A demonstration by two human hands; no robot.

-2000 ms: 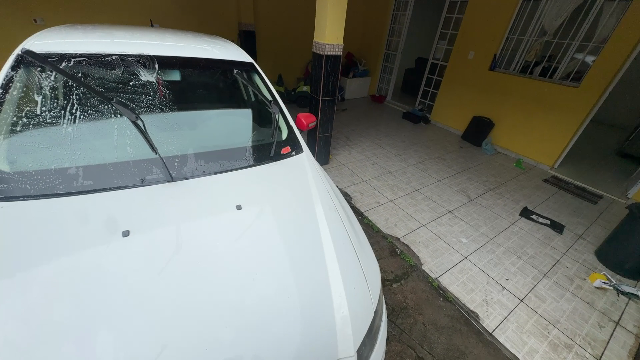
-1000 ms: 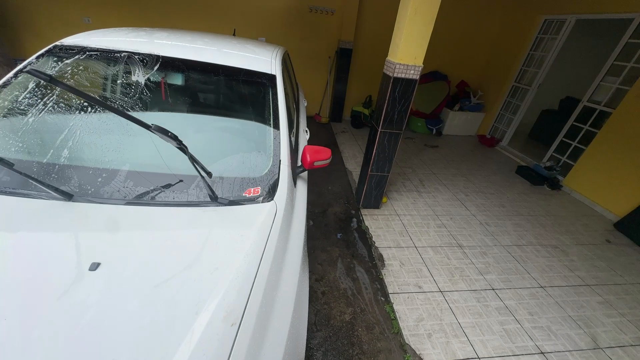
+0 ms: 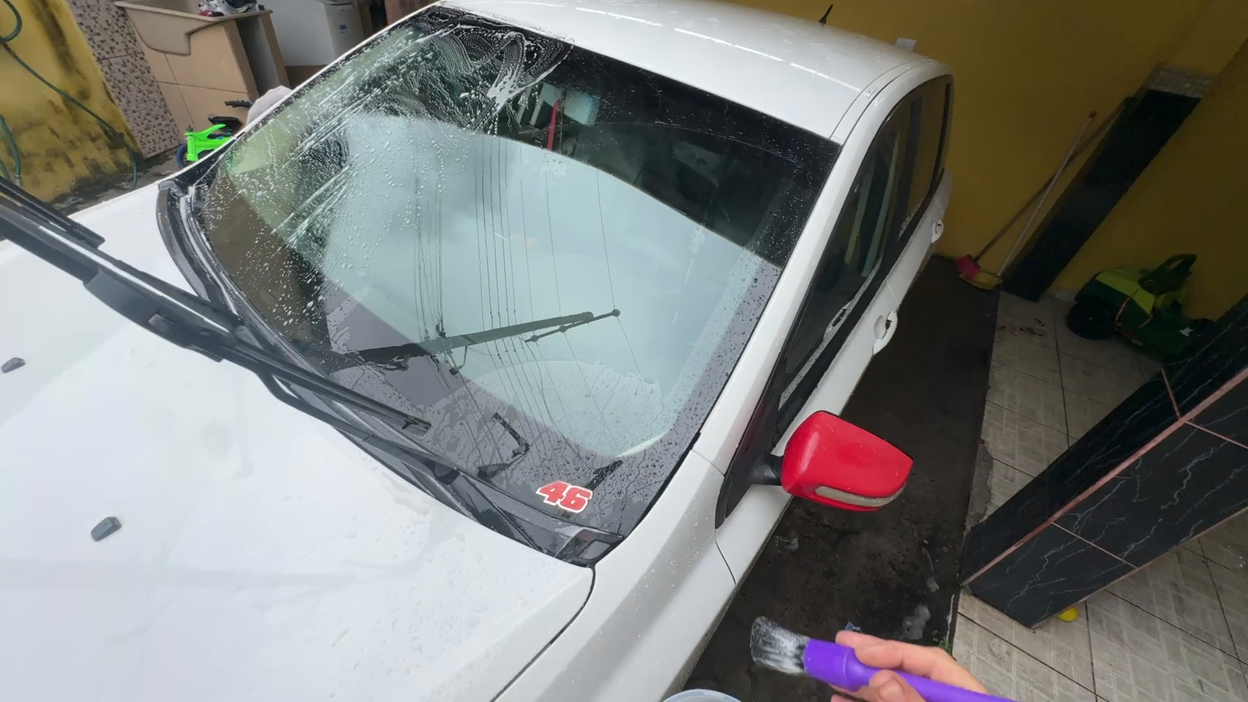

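In the head view my right hand grips a purple-handled detailing brush at the bottom right, its pale bristles wet and pointing left. Just below and left of the bristles, the rim of a container shows at the bottom edge. My left hand is out of sight. The white car's windshield is wet with drops, with foam streaks near its upper left. A raised wiper arm crosses the left side, above the hood. The brush touches no part of the car.
A red side mirror juts out between the car and a black-tiled pillar. The white hood fills the lower left. Farther back are a broom against the yellow wall and a green and black toy vehicle.
My right hand and the brush have come into view at the bottom. The view has moved closer to the windshield and red mirror.
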